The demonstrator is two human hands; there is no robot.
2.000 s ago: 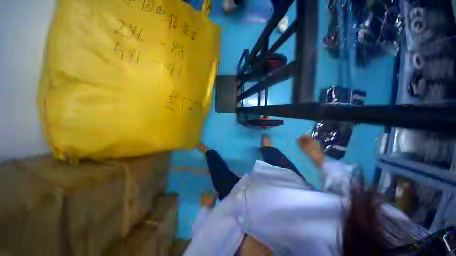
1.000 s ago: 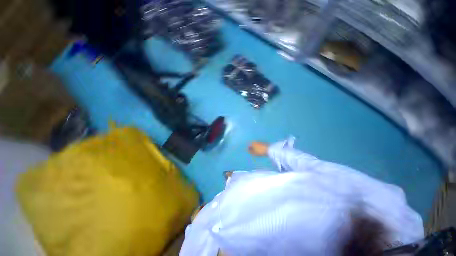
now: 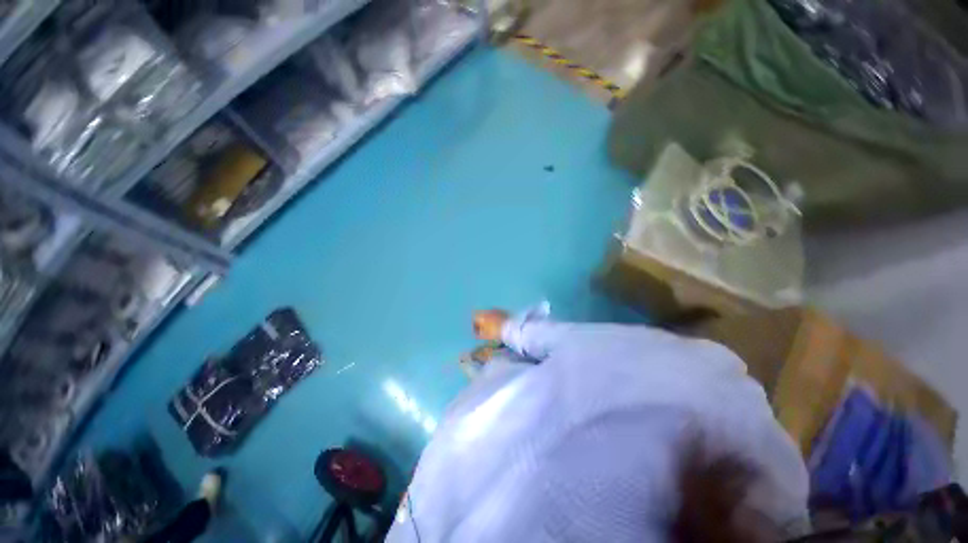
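My right hand is small and blurred at the end of a pale sleeve, over the blue floor. No held thing shows in it; its finger pose is unclear. A small skin-coloured sliver shows at my sleeve's lower left edge; I cannot tell if it is my left hand. A red-hubbed wheel of the hand truck stands at the bottom, left of my body; its frame is mostly cut off. A dark, shiny tied bundle lies on the floor beyond it.
Grey shelving with plastic-wrapped goods runs along the left. Cartons stand at right, one with blue packs, another under clear plastic with pale rings. A green cover and yellow-black tape are at the top. More dark packs lie bottom left.
My view and body have turned right. The yellow sack has left the picture, the hand truck has shifted to the bottom edge, and the right-hand cartons and green cover have come into view.
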